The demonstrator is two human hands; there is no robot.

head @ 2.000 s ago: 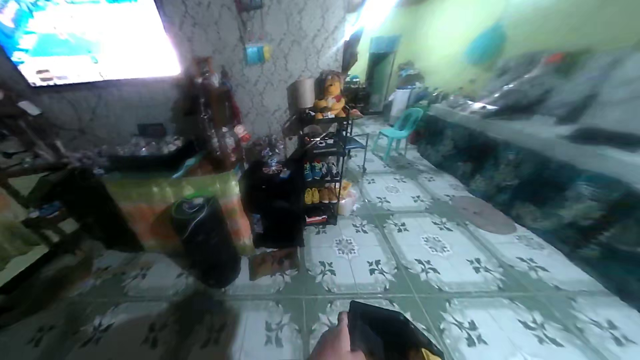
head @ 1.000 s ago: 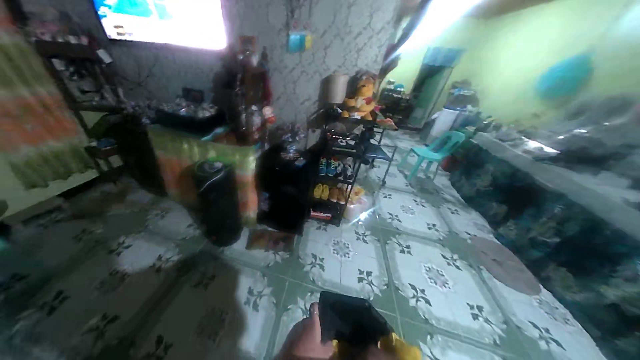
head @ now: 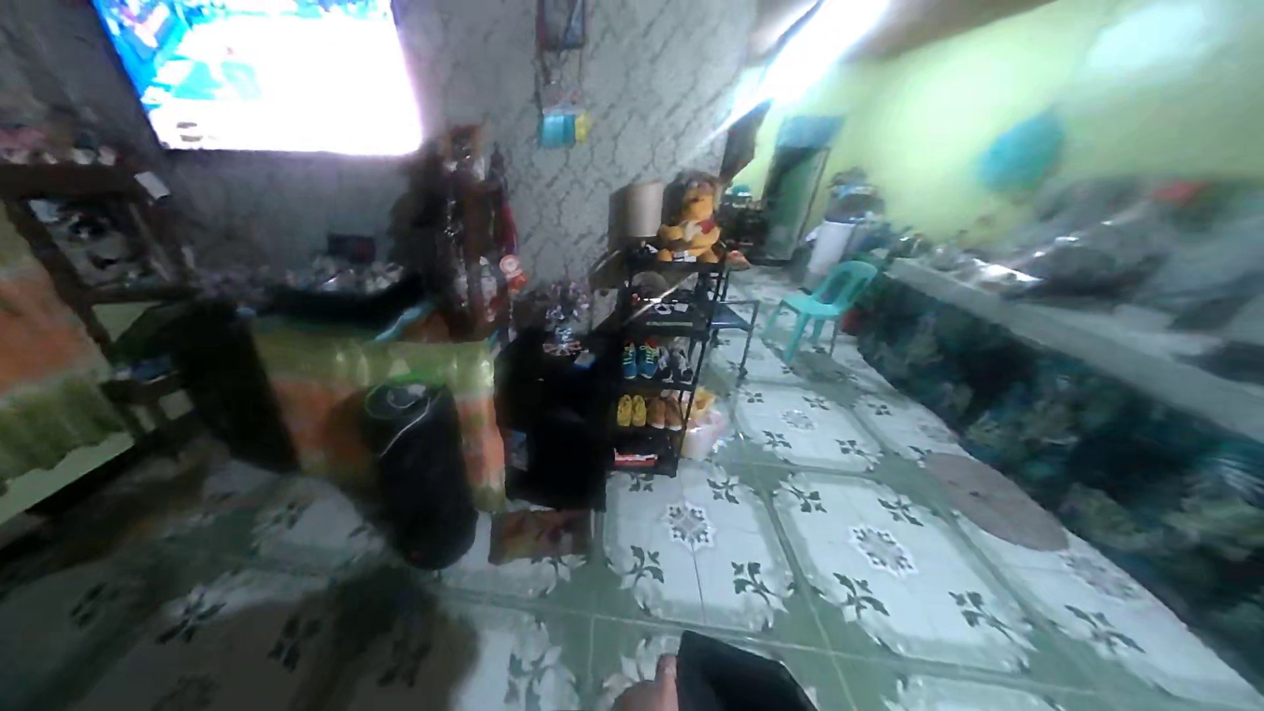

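My left hand shows only in part at the bottom edge of the head view, right of the middle. Its thumb lies along the left edge of a dark, flat-sided object, which the hand grips. The frame cuts off the lower part of this object, and I cannot tell what it is. Patterned floor tiles lie beyond it. My right hand is out of sight.
A black shoe rack bears shoes and a plush bear. Left of it stands a black cylinder by a cloth-covered table. A green plastic chair and a round mat are to the right, beside a long counter.
The hand and the dark object sit lower in the view, and the yellow part seen beside them earlier is out of sight. The view has swung somewhat.
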